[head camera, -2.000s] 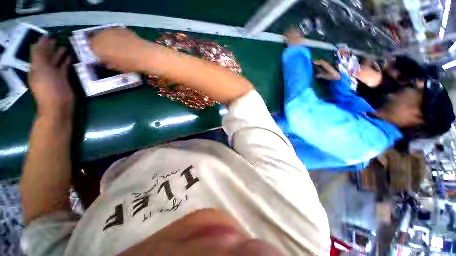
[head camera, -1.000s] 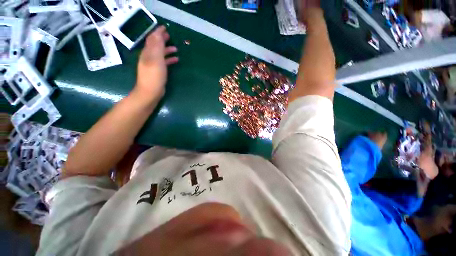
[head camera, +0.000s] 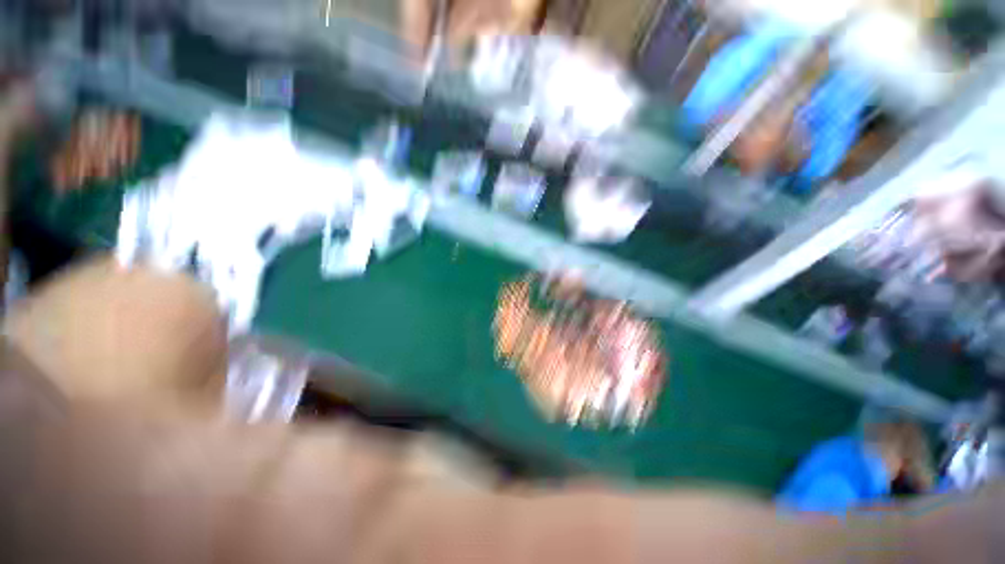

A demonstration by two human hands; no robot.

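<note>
The frame is strongly blurred and I cannot make out either of my hands. A large, blurred skin-coloured shape fills the bottom and lower left; which part of the body it is cannot be told. A heap of small coppery parts [head camera: 584, 353] lies on the green bench [head camera: 364, 303], right of centre. A bright white pile of plastic housings [head camera: 254, 182] lies on the bench at the left, with some frames loose at its right end.
A pale grey strip [head camera: 496, 234] crosses the bench diagonally. Several part-assembled units [head camera: 518, 187] lie beyond it. A light metal support [head camera: 760, 264] rises to the upper right. A blue-clothed person [head camera: 843, 474] shows at the lower right, another blue-clothed person at the top right.
The view has swung and blurred. My hands and arms, visible on both sides earlier, are no longer recognisable. More of the far side of the line shows.
</note>
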